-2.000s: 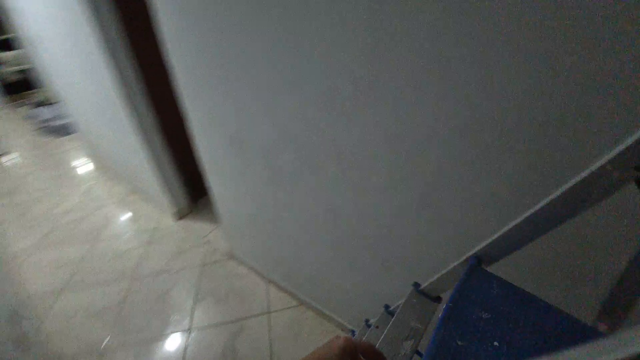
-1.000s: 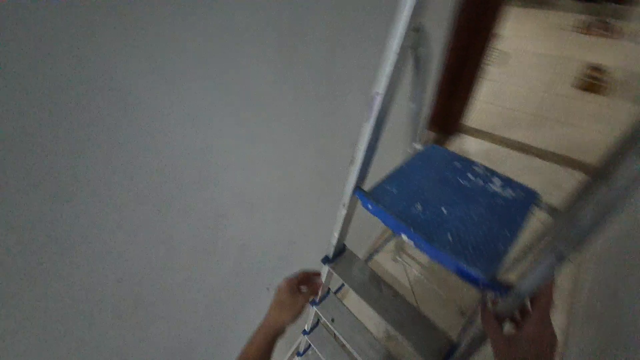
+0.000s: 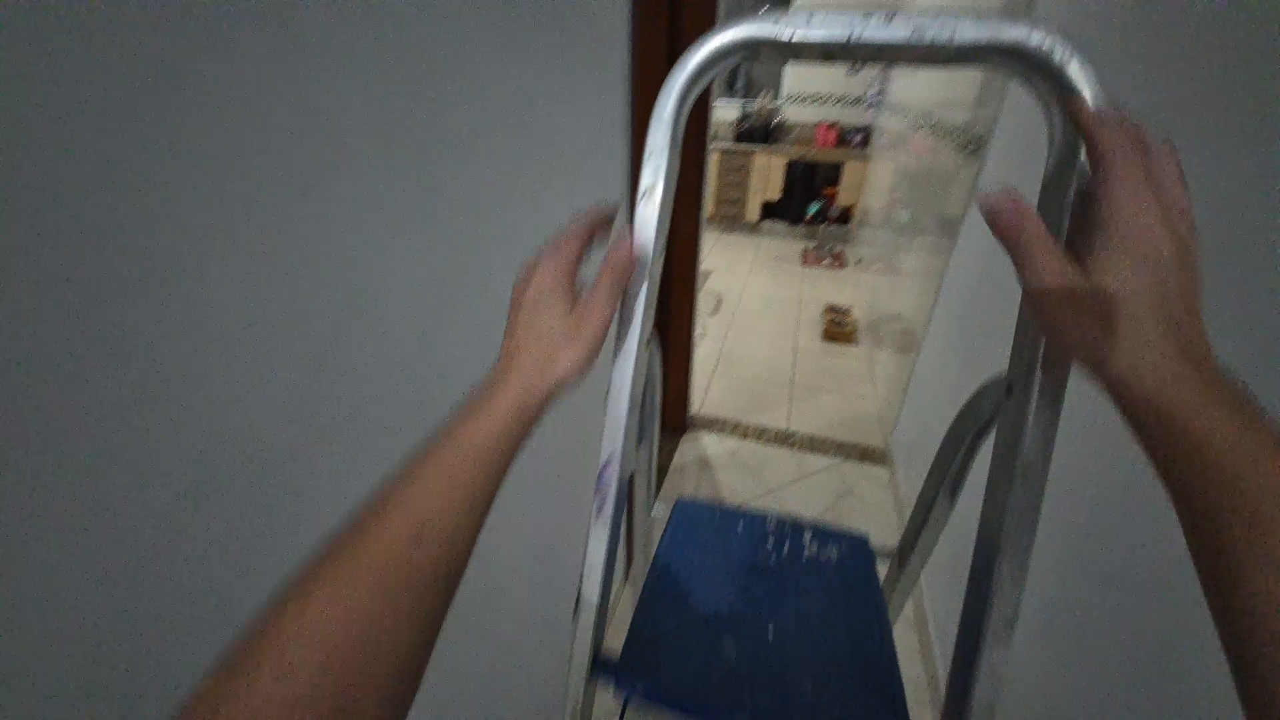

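An aluminium stepladder (image 3: pixel 860 32) with a curved top rail stands in front of me. Its blue platform (image 3: pixel 765 610), marked with pale specks, lies low in the middle. My left hand (image 3: pixel 565 300) is at the left side rail, thumb and fingers apart, the fingertips partly behind the rail; whether it touches is unclear. On the other side, my right hand (image 3: pixel 1130 240) is at the right rail near the upper bend, its thumb spread away from the fingers, not closed round the tube. Both hands are somewhat blurred.
Grey-white walls (image 3: pixel 300 250) flank the ladder closely. Behind it is a doorway with a brown wooden frame (image 3: pixel 675 250) and a stone threshold (image 3: pixel 790 438). Beyond lie a tiled floor (image 3: pixel 750 350), small objects on it (image 3: pixel 839 323), and a cabinet with a counter (image 3: pixel 735 185).
The view has swung round and up to the ladder's top. Both hands, lower beside the steps and platform one second ago, are now at the upper side rails.
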